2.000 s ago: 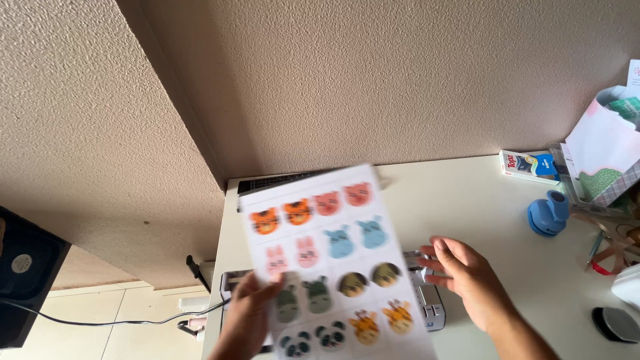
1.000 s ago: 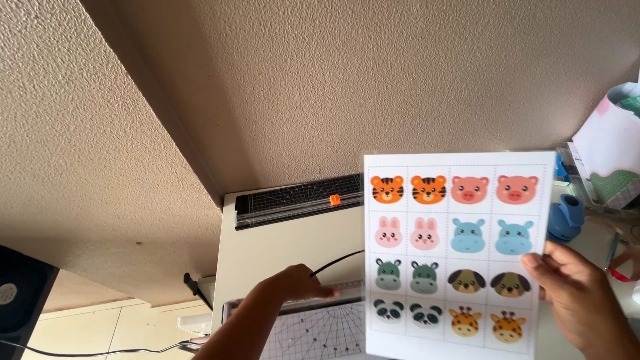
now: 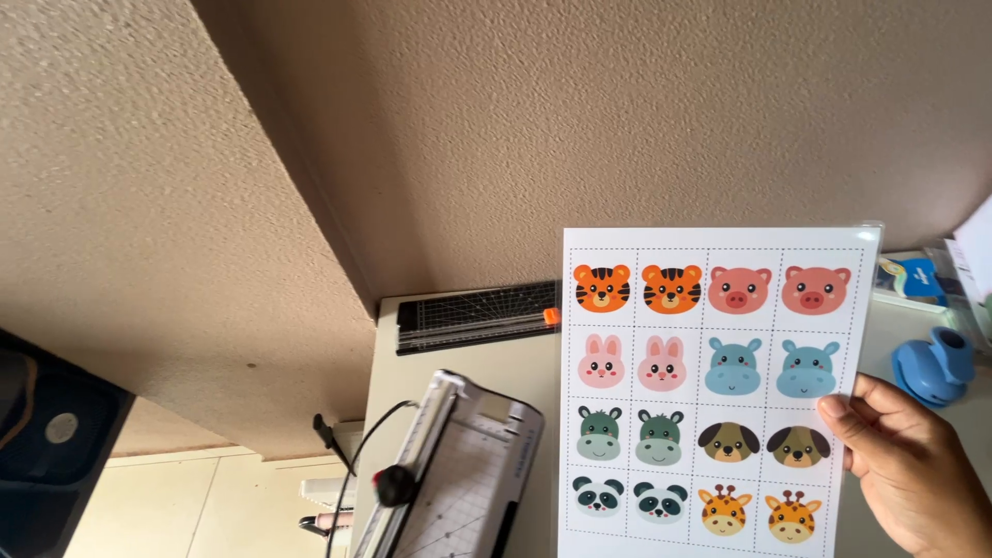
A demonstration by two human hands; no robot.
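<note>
My right hand pinches the right edge of a laminated sheet between thumb and fingers. The sheet is upright, facing me, and bears rows of animal faces in a dashed grid: tigers, pigs, rabbits, hippos, dogs, pandas and giraffes among them. To its left a white paper trimmer with a black and red knob stands tilted at the bottom of the view. My left hand is out of view. A black paper trimmer with an orange slider lies along the wall, its right end hidden by the sheet.
A blue craft punch and a blue and white box are on the white table at the right. A black cable runs by the table's left edge. A textured wall rises behind. A dark blue object is at far left.
The white trimmer, lying flat and partly visible one second ago, now stands turned and tilted. My left hand has gone out of view. My right hand still holds the sheet.
</note>
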